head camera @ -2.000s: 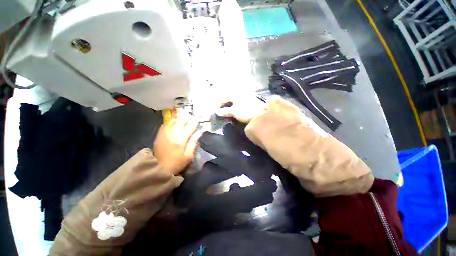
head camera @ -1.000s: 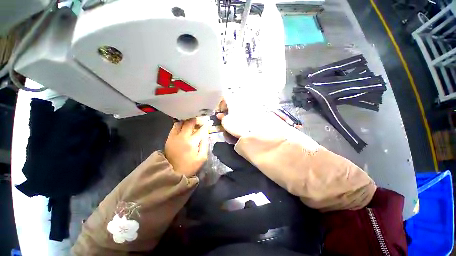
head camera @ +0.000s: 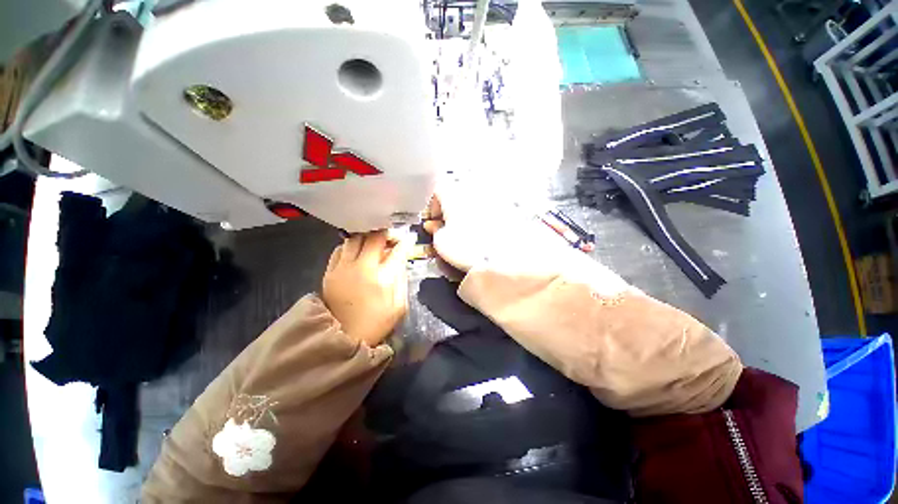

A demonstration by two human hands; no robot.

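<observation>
The white sewing machine head (head camera: 286, 108) with its red three-diamond mark stands in front of me. My left hand (head camera: 366, 281) is at the needle area, fingertips under the head's lower edge. My right hand (head camera: 445, 244) meets it from the right, fingers bent around a small dark piece (head camera: 423, 236) between the two hands. Glare and the fingers hide most of that piece, and whether the left fingers grip it cannot be told. Black fabric pieces (head camera: 473, 394) lie before my lap, just below the hands.
Fanned black zippers (head camera: 679, 167) lie at right on the grey table (head camera: 758, 325). Thread snips (head camera: 569, 231) lie beside my right sleeve. A dark fabric heap (head camera: 123, 285) lies at far left. A blue bin (head camera: 852, 423) stands below the table's right edge; a white rack (head camera: 866, 98) is beyond.
Since the first frame the view has shifted, so the machine and table sit further right. The hands have come closer together at the needle area. Over the last second they have barely moved.
</observation>
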